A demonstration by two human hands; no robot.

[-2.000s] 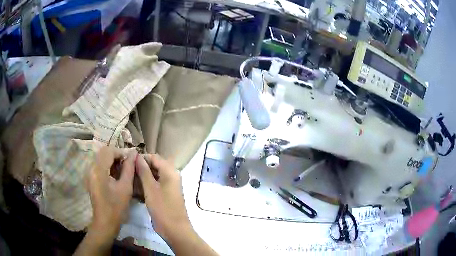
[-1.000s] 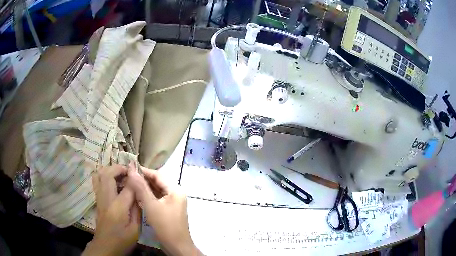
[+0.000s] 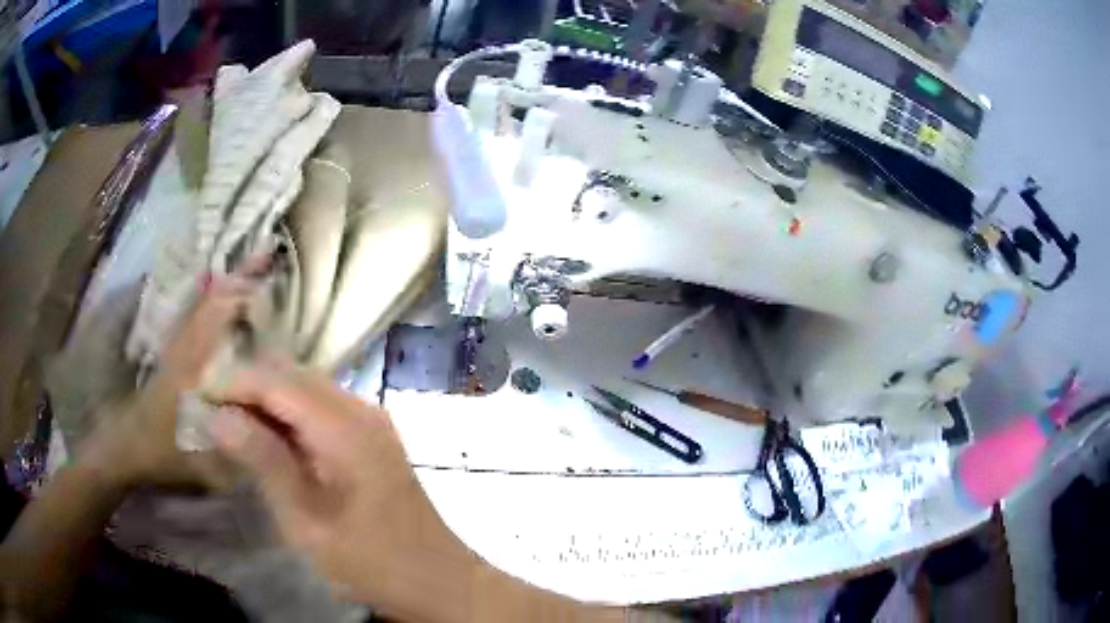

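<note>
The khaki garment (image 3: 383,262) lies left of the sewing machine, with the cream striped cloth (image 3: 250,152) bunched upright over it. My right hand (image 3: 323,462) is at the lower left of the view, thumb and fingers closed on a pale edge of the cream cloth. My left hand (image 3: 158,402) is blurred beside it, against the cloth; its fingers overlap the fabric. The cloth between and below my hands is blurred and partly hidden.
The sewing machine (image 3: 730,231) stands at centre right, its needle area (image 3: 472,347) beside the khaki. Black snips (image 3: 645,424), a pen (image 3: 672,337), an awl (image 3: 718,405), scissors (image 3: 785,475) and paper slips (image 3: 870,469) lie on the table. A pink bottle (image 3: 1001,460) is at the right edge.
The view has shifted, so the machine appears further left. My hands have moved apart slightly and up the cloth, and the cream cloth is drawn up and more bunched than before.
</note>
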